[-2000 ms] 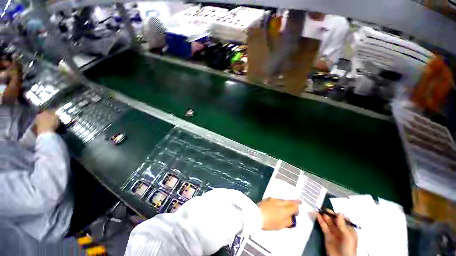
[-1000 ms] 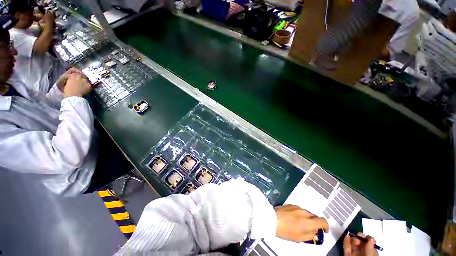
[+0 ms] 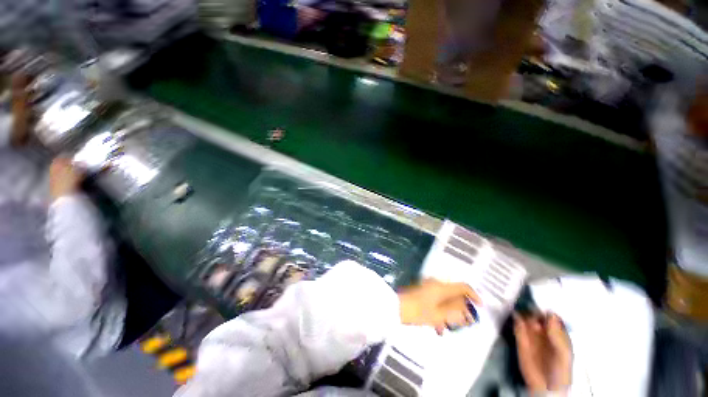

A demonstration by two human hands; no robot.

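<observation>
My left hand (image 3: 435, 304) holds a small dark watch body (image 3: 470, 310) at its fingertips, above the white sticker sheet (image 3: 450, 271) with rows of grey-brown rectangles. A second sticker strip (image 3: 501, 273) with finer lines lies beside it. My right hand (image 3: 543, 349) is at the right of the sheet, blurred, its fingers bent around a dark thin stick, partly hidden. A clear blister tray (image 3: 310, 221) lies left of the sheet, with several units in its near pockets.
The green conveyor belt (image 3: 466, 159) runs behind the bench and bears one small unit (image 3: 275, 135). Another loose unit (image 3: 181, 191) lies on the bench at left. A coworker's sleeve (image 3: 78, 240) and trays are at far left. White sheets (image 3: 602, 326) lie at right.
The view has swung and blurred. My left hand still holds the unit over the sheet, and my right hand stays to the right of the strips.
</observation>
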